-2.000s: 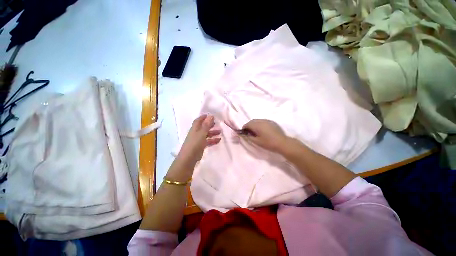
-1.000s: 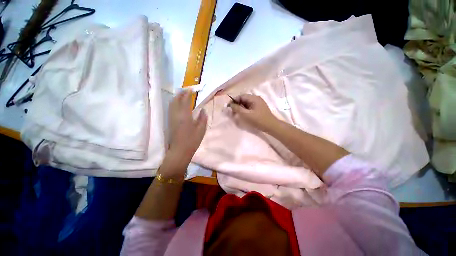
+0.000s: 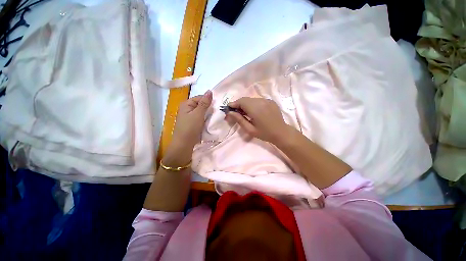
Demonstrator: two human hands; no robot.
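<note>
A pale pink garment [image 3: 245, 148] lies spread and partly bunched in front of me, on top of layered pink cloth. My left hand [image 3: 193, 120] pinches the garment's left edge between thumb and fingers, near the wooden strip. My right hand [image 3: 258, 118] is closed around small dark thread snips [image 3: 230, 109]. Their short blades point left, a little to the right of my left fingertips and over the cloth. The handles are hidden in my palm.
A stack of folded pink garments [image 3: 87, 97] lies left of the yellow-brown strip [image 3: 186, 56], and a pale band [image 3: 176, 82] sticks out across it. A black phone [image 3: 230, 10] is at the top, black hangers [image 3: 14, 23] top left, green-yellow cloth [image 3: 452, 102] far right.
My left hand, open and blurred a second ago, now pinches the garment's edge. The snips have moved slightly left and down in view. The view has shifted, with the phone now cut by the top edge.
</note>
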